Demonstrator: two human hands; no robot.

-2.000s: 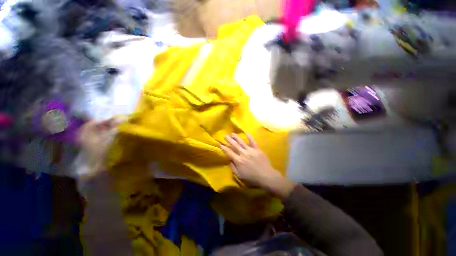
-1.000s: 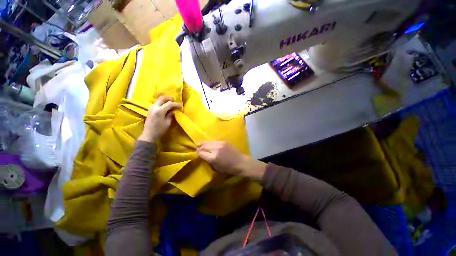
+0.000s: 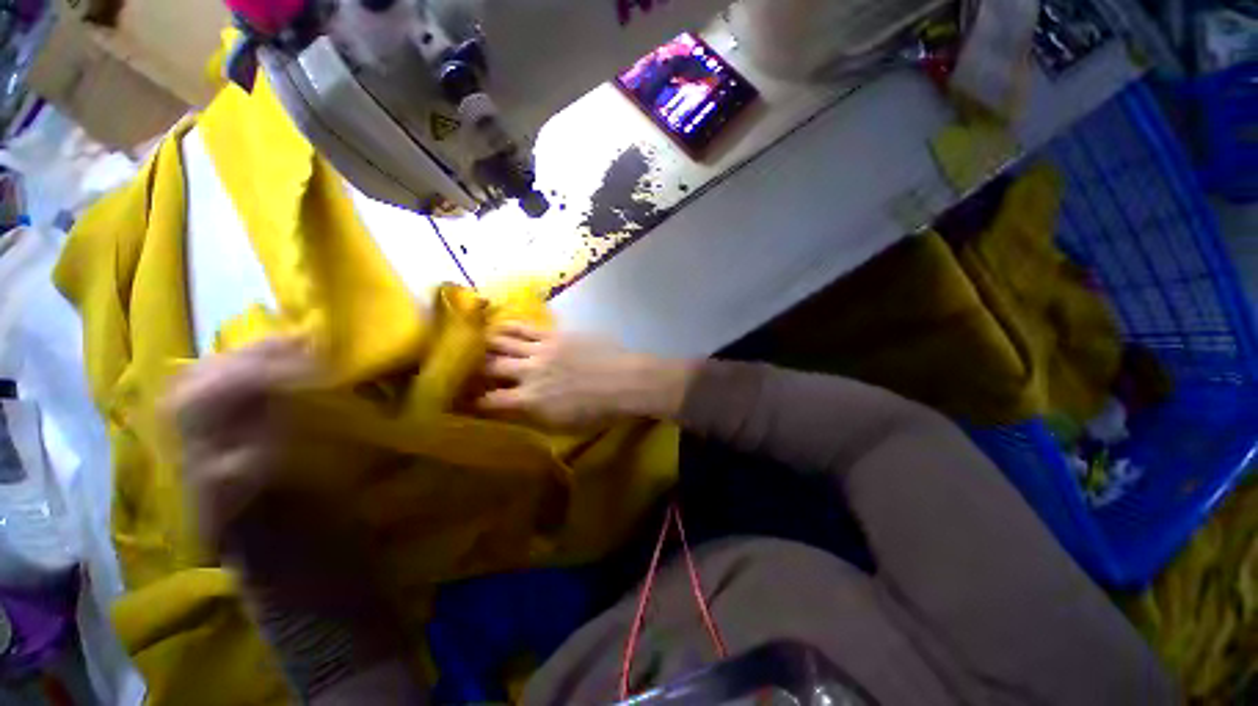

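Observation:
The mustard-yellow garment piece (image 3: 469, 476) lies bunched over the left part of the table and hangs over the wearer's lap. My right hand (image 3: 552, 372) grips a folded part of it, fingertips partly hidden in the cloth, in front of the machine head. My left hand (image 3: 242, 414) is blurred at the left, over the yellow cloth; its fingers are too smeared to tell whether they hold it. A strip of the cloth rises between my hands. The presser foot area (image 3: 517, 193) is behind my right hand, with no cloth seen under it.
The white sewing machine head (image 3: 373, 111) stands at the back. A lit smartphone (image 3: 686, 94) lies on the machine bed (image 3: 773, 228). A blue lattice basket (image 3: 1173, 276) at right holds yellow cloth. Pale cloth (image 3: 55, 331) lies at far left, and cardboard (image 3: 124, 62) behind.
The view has turned and shifted right. My left hand has moved away from my right hand, lower and to the left. The cloth between them is more bunched and lifted.

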